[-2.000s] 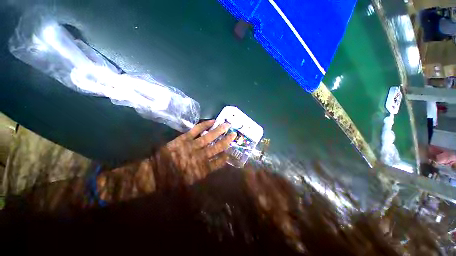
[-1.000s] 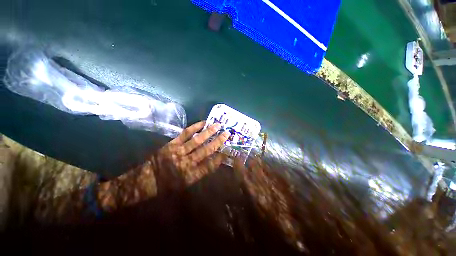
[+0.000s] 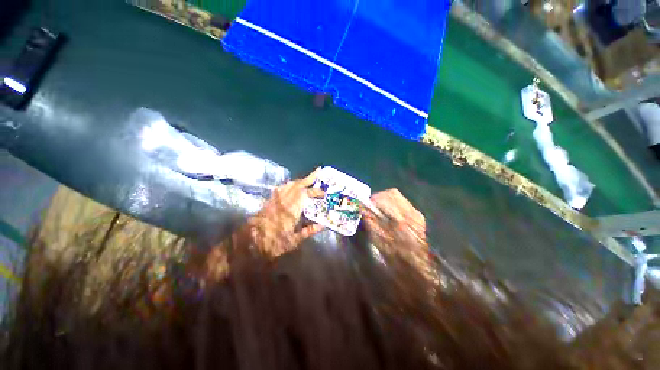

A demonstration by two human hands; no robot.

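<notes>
A white open-cased electrical unit [image 3: 337,201] is at the middle of the view, with small green, dark and metallic parts inside. My left hand [image 3: 278,217] grips its left side, fingers at the upper left edge and lower edge. My right hand [image 3: 396,220] is at its right edge, fingers bent against it; whether it grips the case or something thin is unclear. A crinkled clear bag [image 3: 224,165] with white contents trails left from the unit on the dark green bench [image 3: 181,83]. Brown hair-like strands hide the wrists and lower view.
A blue mat [image 3: 340,54] with a white line lies beyond the bench. A green conveyor [image 3: 470,94] with a speckled rail carries another white unit [image 3: 536,105] and its bag [image 3: 563,170]. A black rectangular device [image 3: 32,65] lies at the far left.
My right hand now shows clearly at the case's right edge. My left hand has gone from spread over the case to gripping its side. The view has shifted, showing the black device.
</notes>
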